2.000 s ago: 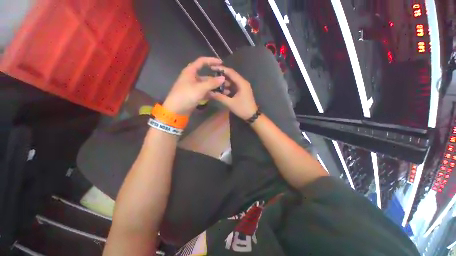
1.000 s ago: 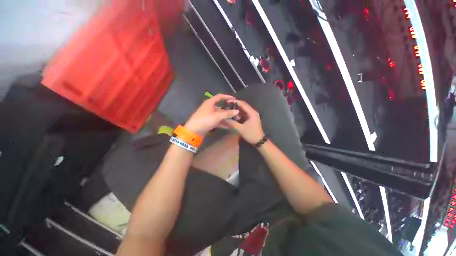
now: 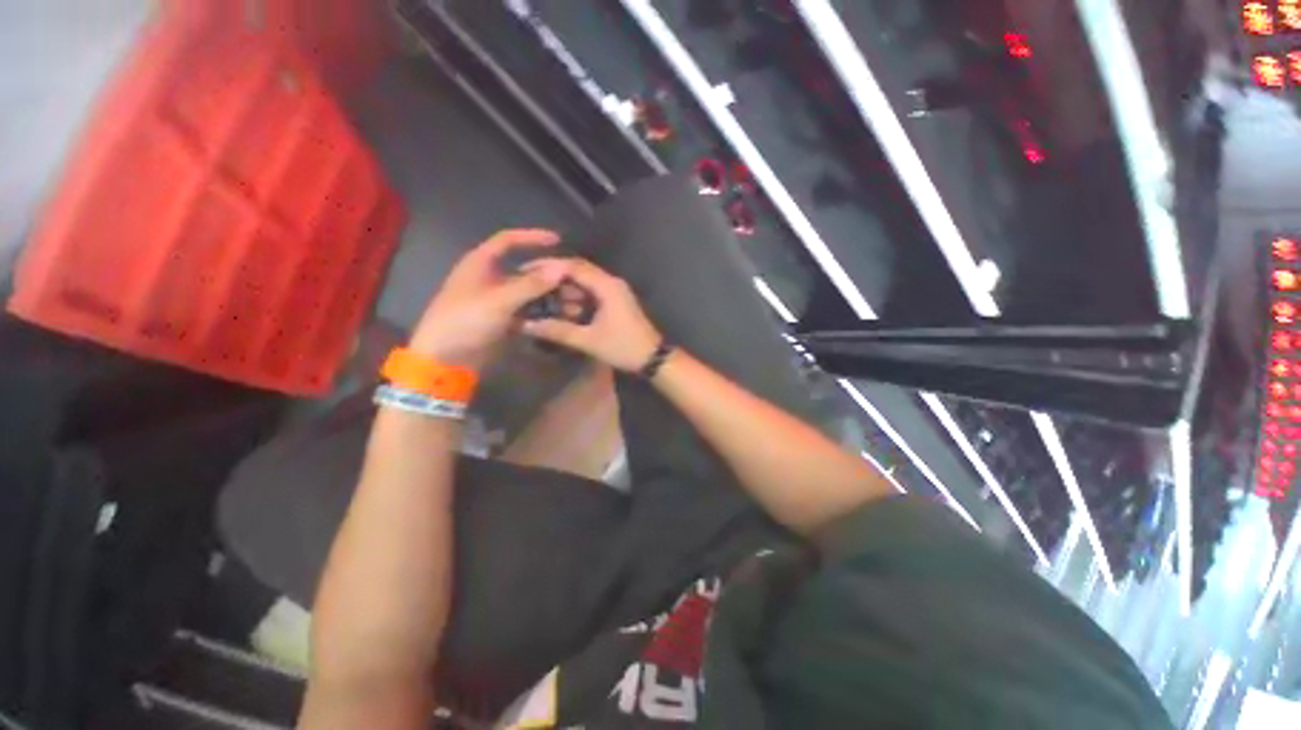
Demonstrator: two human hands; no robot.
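A small black device is held between both hands above my lap; its details are blurred. My left hand, with orange and white bands at the wrist, holds it from the left, with the index finger raised over it. My right hand, with a dark bracelet, has its fingertips on the device from the right. The fingers partly hide the device.
A red-orange crate stands at upper left. Black rack shelves with pale edges fill the right, some with glowing red digits. A dark bar runs across the rack. Dark bags or cloth lie at lower left.
The view has shifted, so hands and crate appear further left than a second ago. The left index finger is now raised off the device. Both hands still hold the device.
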